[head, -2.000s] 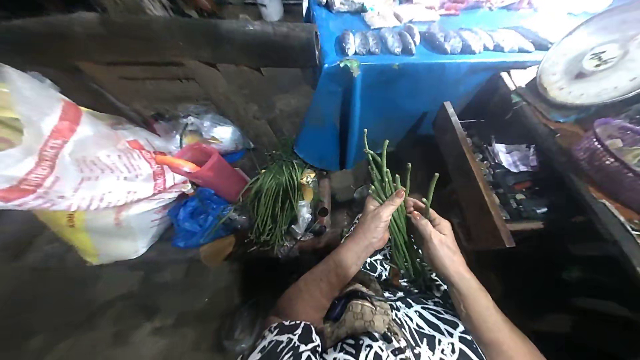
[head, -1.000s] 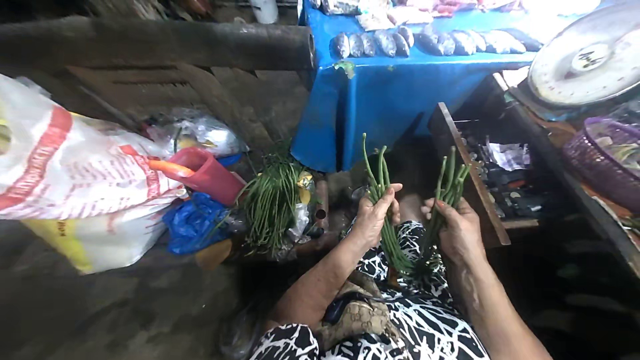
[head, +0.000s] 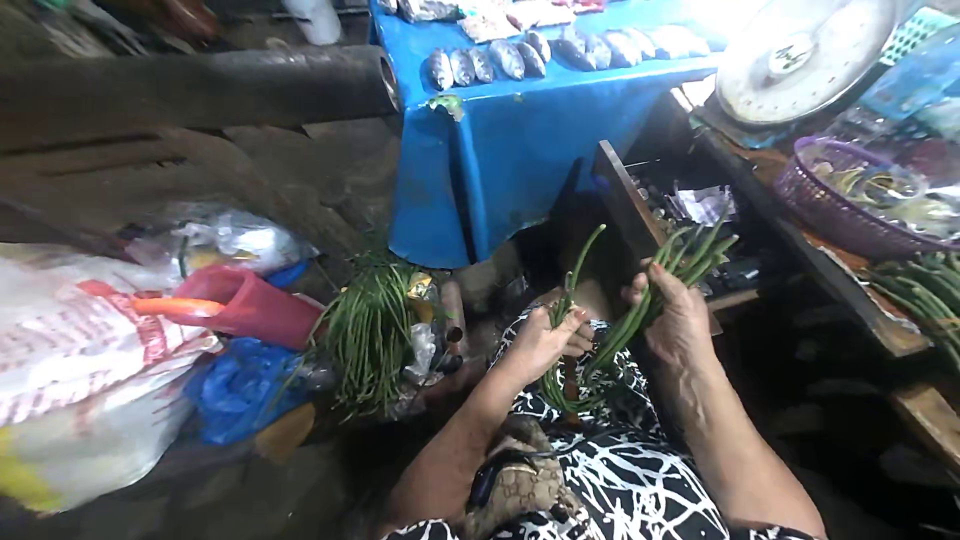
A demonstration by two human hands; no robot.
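Observation:
My left hand (head: 549, 341) is closed around a few green string beans, whose tips stick up above the thumb. In my right hand (head: 675, 307) is a thicker bunch of string beans (head: 626, 330), fanned out at the top beyond the fingers. The lower ends of both bunches hang in a loop over the black-and-white patterned cloth on my lap (head: 637, 480). A large heap of long string beans (head: 367, 337) lies low to the left of my left hand. Just beyond my right hand is an open wooden drawer (head: 630, 199) with paper and small items inside.
Fish lie in a row on a blue-covered table (head: 517, 165) ahead. A dial scale (head: 806, 60), a purple basket (head: 847, 202) and more green beans (head: 926, 296) are at right. At left are a red plastic dipper (head: 251, 307), a blue plastic bag (head: 244, 390) and white sacks (head: 67, 337).
The beans, held together between both hands two seconds ago, are now split into two bunches. My right hand holds its bunch tilted to the right, near the drawer.

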